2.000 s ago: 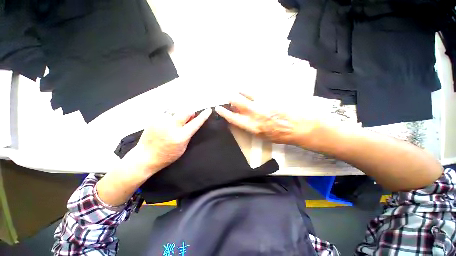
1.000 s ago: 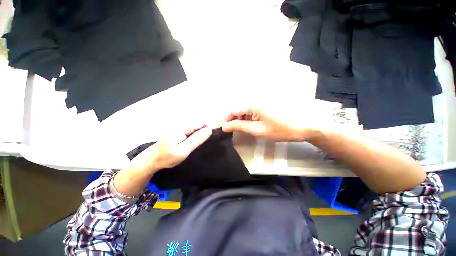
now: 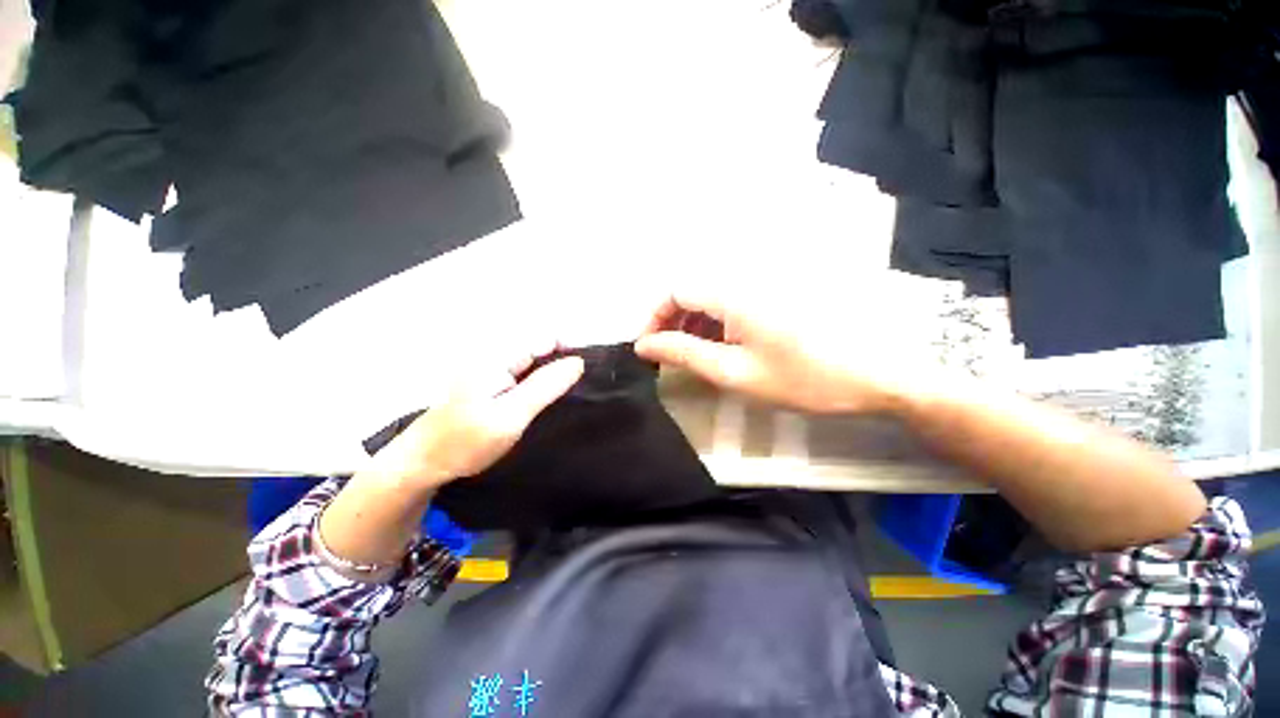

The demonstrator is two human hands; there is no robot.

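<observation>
A black panel [image 3: 597,456] lies over the table's near edge, its lower part hanging towards my apron. My left hand [image 3: 491,414] lies over the panel's left side, with the thumb and fingers on its top edge. My right hand [image 3: 751,362] pinches the top right corner between thumb and fingertips. A narrow strip of the top edge shows between the two hands. The panel's left part is mostly hidden under my left hand, and a small end sticks out beyond it.
Stacked black panels lie at the upper left [image 3: 323,168] and upper right [image 3: 1109,211] of the white table [image 3: 351,407]. Below the table are a brown carton [image 3: 127,547], a blue bin [image 3: 920,540] and yellow floor lines. Dark speckles mark the surface at right.
My hands have moved apart along the panel's top edge, baring a strip between them. The panel's small right tab, visible two seconds ago, no longer shows. The view has shifted slightly.
</observation>
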